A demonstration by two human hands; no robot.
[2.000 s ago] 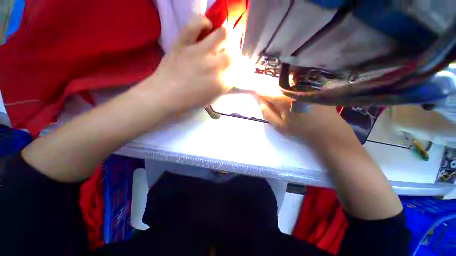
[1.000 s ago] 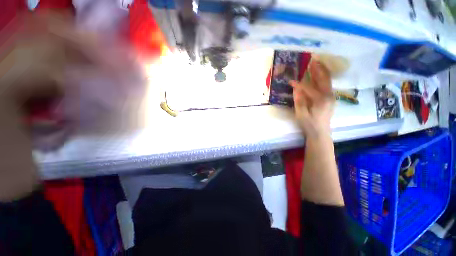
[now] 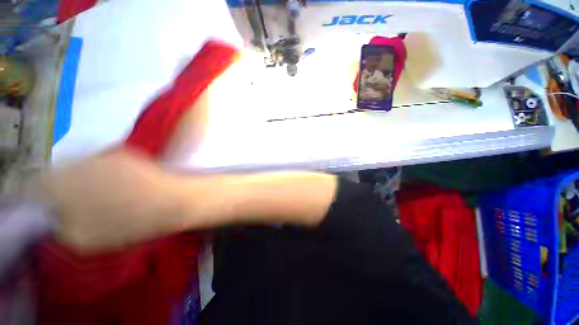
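The red garment (image 3: pixel 114 279) with pale lining is bunched at the lower left, blurred. A red strip of it reaches up over the table towards the presser foot (image 3: pixel 283 56), apart from it. My right hand (image 3: pixel 108 200) is reached across to the left, strongly blurred, and appears closed on the garment; its fingertips are not clear. My left hand cannot be seen.
The white machine with "JACK" lettering (image 3: pixel 359 20) stands at the back. A lit smartphone (image 3: pixel 376 77) lies on a magenta-red pad, with snips (image 3: pixel 465 98) and a bobbin tray (image 3: pixel 525 106) further right. Red cloth (image 3: pixel 444 244) and a blue crate (image 3: pixel 517 241) are below the table.
My right hand has left the phone and crossed to the far left. The garment has moved away from the needle, down and left. My left hand has gone out of sight. The view has shifted.
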